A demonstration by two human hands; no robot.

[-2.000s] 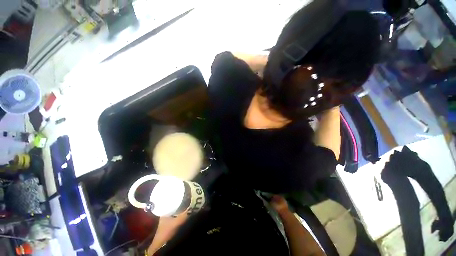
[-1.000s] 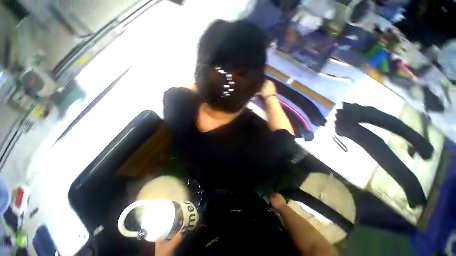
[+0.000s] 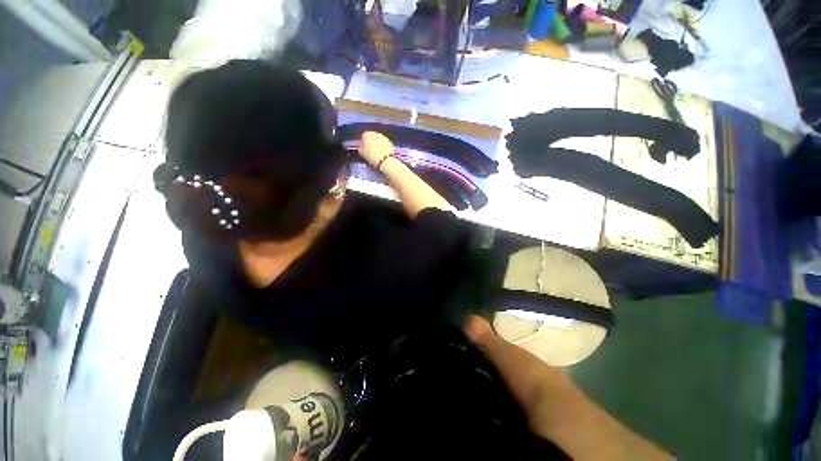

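Observation:
A white mug (image 3: 286,428) with a large loop handle and dark lettering is at the bottom edge, partly cut off. My left hand (image 3: 304,456) is under and behind it; only a sliver of skin shows. My right forearm comes in from the lower right. My right hand (image 3: 479,331) ends against black cloth; its fingers are mostly hidden and I cannot tell whether it holds anything.
A person in black (image 3: 342,279) sits ahead, one hand on black strips in a template (image 3: 459,135). Black fabric pieces (image 3: 621,180) and scissors (image 3: 666,94) lie on the white table. A round stool (image 3: 558,338) bears a black strip; another round seat is behind the mug.
The view has swung right, so the person and mug sit further left and more of the table, its scissors and the green floor show. The mug is lower, now cut by the edge.

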